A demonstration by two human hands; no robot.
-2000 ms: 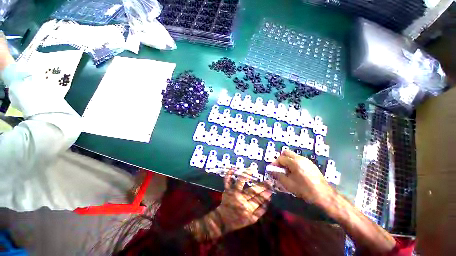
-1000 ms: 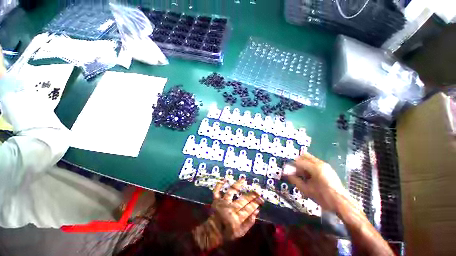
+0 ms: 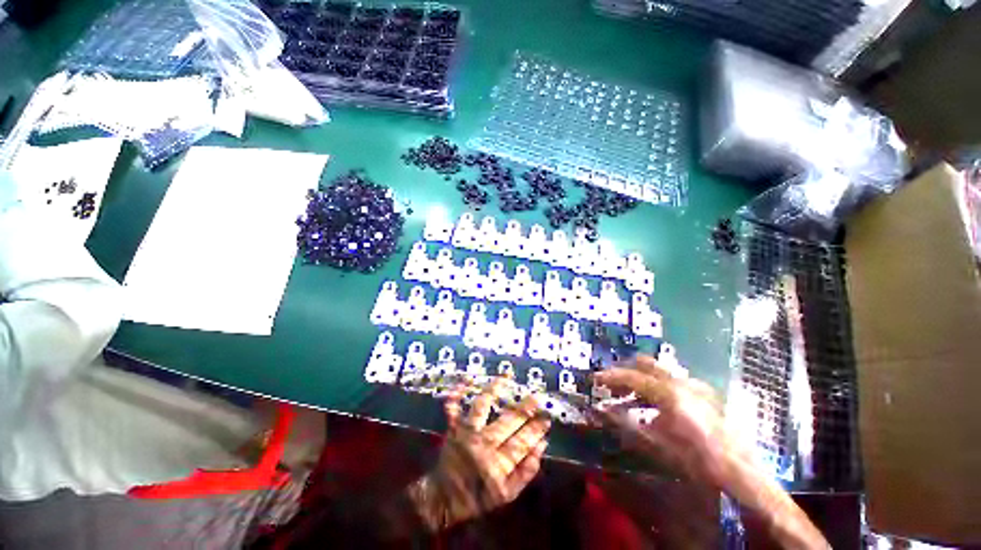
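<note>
White holed plates (image 3: pixel 489 277) lie in four rows on the green table. My left hand (image 3: pixel 493 438) lies at the table's front edge, its fingertips on a thin light strip (image 3: pixel 446 384) along the lowest row; whether it grips the strip is unclear. My right hand (image 3: pixel 658 403) is over the right part of the lower rows, blurred, fingers bent; its fingertips hide what is under them. Small black parts (image 3: pixel 527 185) lie loose above the rows. A heaped pile of glossy black-purple pieces (image 3: pixel 352 221) lies to the left.
A clear blister tray (image 3: pixel 586 124) lies behind the black parts. A white sheet (image 3: pixel 224 239) is left of the pile. A black-pocket tray (image 3: pixel 371 54) and plastic bag (image 3: pixel 253 70) are at back. Gridded strips (image 3: pixel 791 355) and a carton (image 3: pixel 914 365) are right. A person's sleeve (image 3: pixel 54 344) is left.
The camera view has shifted, moving the table's things leftward in the picture. My right hand has moved down toward the lowest row. My left hand stays near the strip.
</note>
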